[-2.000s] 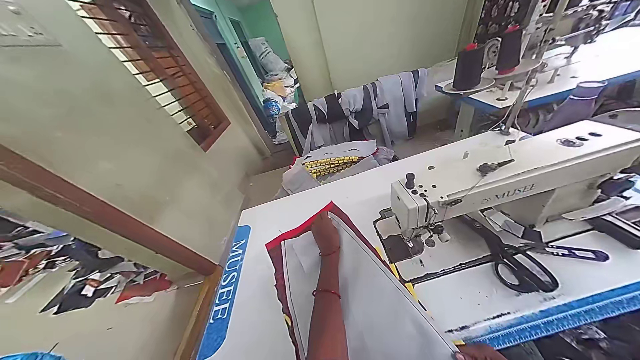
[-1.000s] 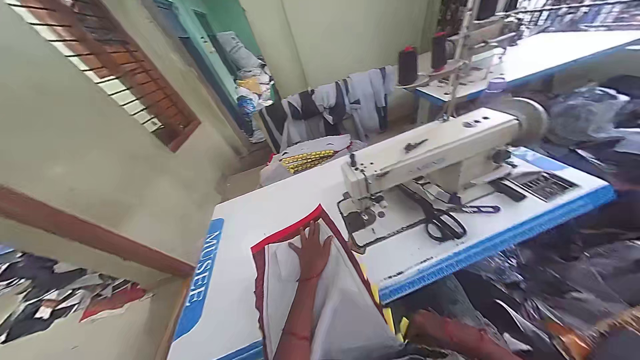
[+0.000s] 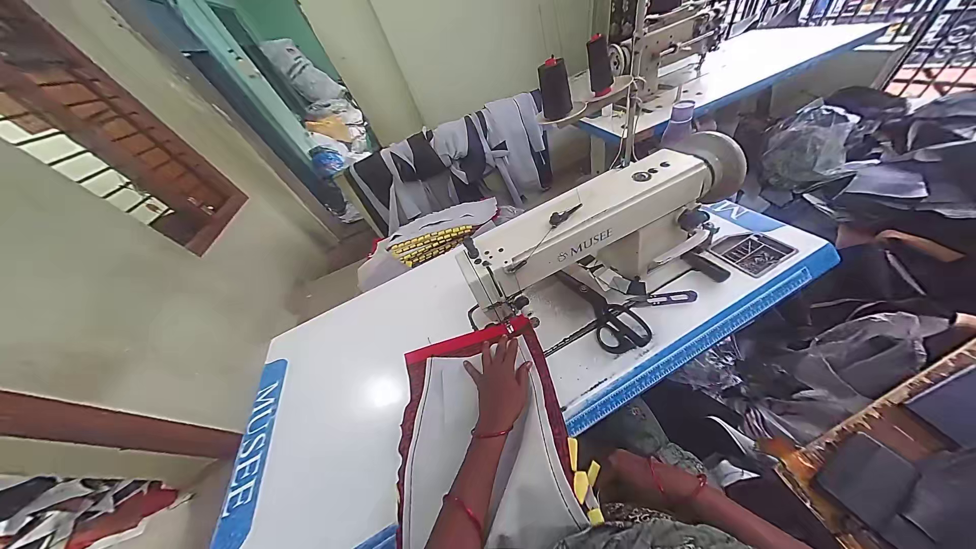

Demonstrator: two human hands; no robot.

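A white fabric panel with a red border (image 3: pixel 450 412) lies on the white table of a sewing machine (image 3: pixel 595 236). Its far red corner is at the machine's needle and presser foot (image 3: pixel 509 313). My left hand (image 3: pixel 502 385) rests flat on the panel just in front of the needle, fingers spread. Near the panel's right edge, beside some yellow strips (image 3: pixel 581 484), is my right hand (image 3: pixel 621 473); its fingers are partly hidden, so its hold cannot be told. Black-handled scissors (image 3: pixel 624 328) lie on the table right of the needle.
A thread snipper (image 3: pixel 671 298) lies beside the scissors. Behind the table are a stack of yellow-edged pieces (image 3: pixel 431 244) and hanging grey and black strips (image 3: pixel 457 152). Thread cones (image 3: pixel 554 88) stand at the back. Dark fabric and plastic (image 3: pixel 839 366) are heaped at the right.
The panel and my left hand have moved forward, bringing the red corner to the needle. My right hand is beside the panel's right edge. The view has shifted.
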